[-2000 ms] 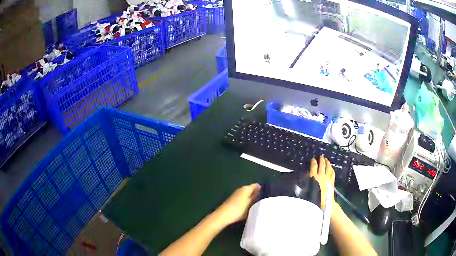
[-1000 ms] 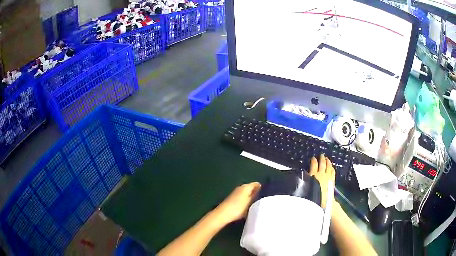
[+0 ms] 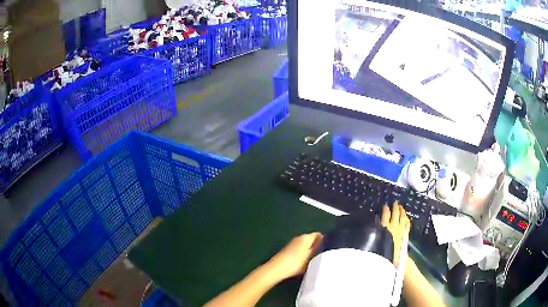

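Observation:
A white dome security camera (image 3: pixel 351 279) with a glossy black ball head stands at the bottom centre, cut off by the lower edge. A slim white antenna stands on its right side. My left hand (image 3: pixel 298 255) touches the left side of the black head; its fingertips are partly hidden behind it. My right hand (image 3: pixel 395 226) lies behind the antenna with its fingers apart on the right part of the black keyboard (image 3: pixel 342 183). The monitor (image 3: pixel 414 66) shows a tilted picture of the camera's view.
A blue parts bin (image 3: pixel 368 160) and white round units (image 3: pixel 423 174) stand under the monitor. Crumpled paper (image 3: pixel 459 240), a mouse (image 3: pixel 459 279), a phone (image 3: pixel 484 294) and a power supply (image 3: pixel 511 222) are at right. A blue crate (image 3: pixel 78 222) adjoins the bench's left side.
The monitor's picture has changed again, now with a white strip at its left. The whole view has shifted slightly, moving the bench right and down. My hands keep nearly the same places.

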